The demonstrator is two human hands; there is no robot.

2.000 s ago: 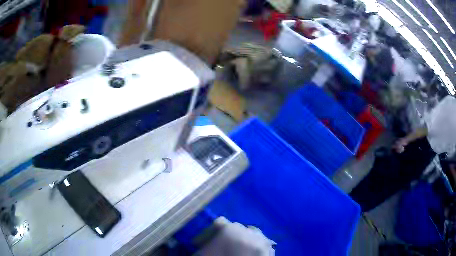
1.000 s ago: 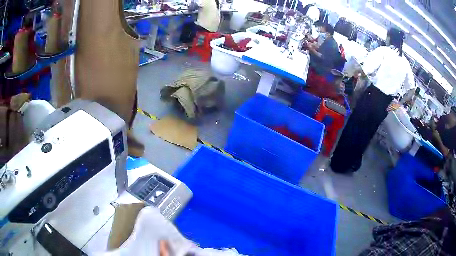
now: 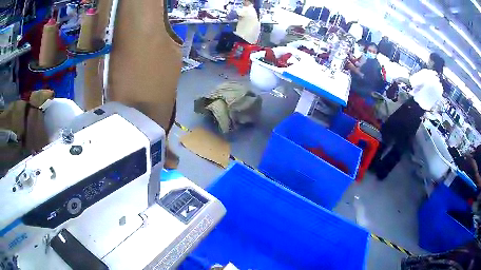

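Observation:
The white sewing machine (image 3: 100, 158) with a dark control panel stands at the left. A dark flat rectangle (image 3: 78, 252) lies on its bed, cut off by the lower edge. A large blue plastic bin (image 3: 295, 227) stands right of the machine. A small pale and brown bit of something (image 3: 225, 267) shows at the bottom edge by the bin; it is too cut off to name surely. Neither of my hands can be made out.
Thread cones (image 3: 49, 45) stand behind the machine beside a hanging brown panel (image 3: 140, 58). Brown pieces lie on the floor. A second blue bin (image 3: 311, 158), a red stool (image 3: 365, 145) and a white table (image 3: 316, 79) stand beyond. Several people are in the background.
The pale and brown cloth over the machine's bed edge has gone from there. The fingers at the bottom are no longer seen. The view has swung, and the standing person has moved farther off.

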